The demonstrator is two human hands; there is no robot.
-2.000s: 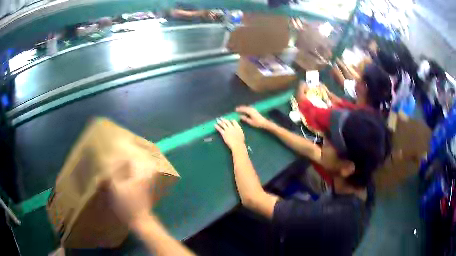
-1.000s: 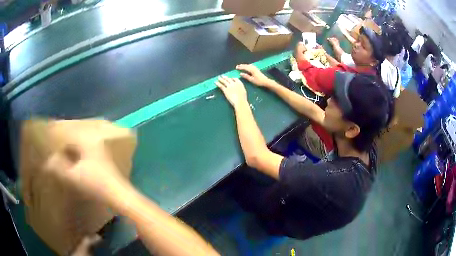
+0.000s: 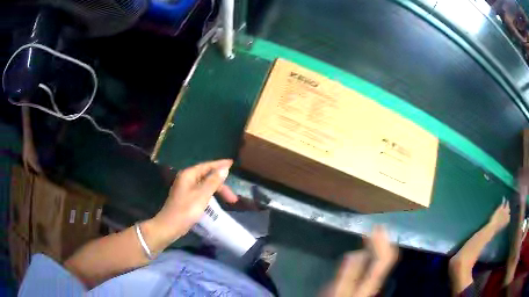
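A long brown carton (image 3: pixel 342 139) with dark print lies closed on the green worktop (image 3: pixel 203 116). My left hand (image 3: pixel 197 194), with a white wristband, is in front of the carton's left end and not touching it. Its fingers are bent. A white label sheet (image 3: pixel 226 229) with a barcode shows just below it; whether the hand grips the sheet is unclear. My right hand (image 3: pixel 365 264) is blurred and cut off by the bottom edge, below the carton, fingers apart, with nothing visible in it.
A dark conveyor (image 3: pixel 371 46) runs behind the bright green strip. A white upright pipe (image 3: pixel 227 29) stands at the worktop's back left corner. A black fan and looped white cable (image 3: pixel 95 87) are at left. Stacked cartons (image 3: pixel 55 203) are low left. Another person's arm (image 3: pixel 478 243) reaches in at right.
The view has swung left. The carton, handled at the left before, now lies on the worktop, out of my hands. The label sheet has come into view.
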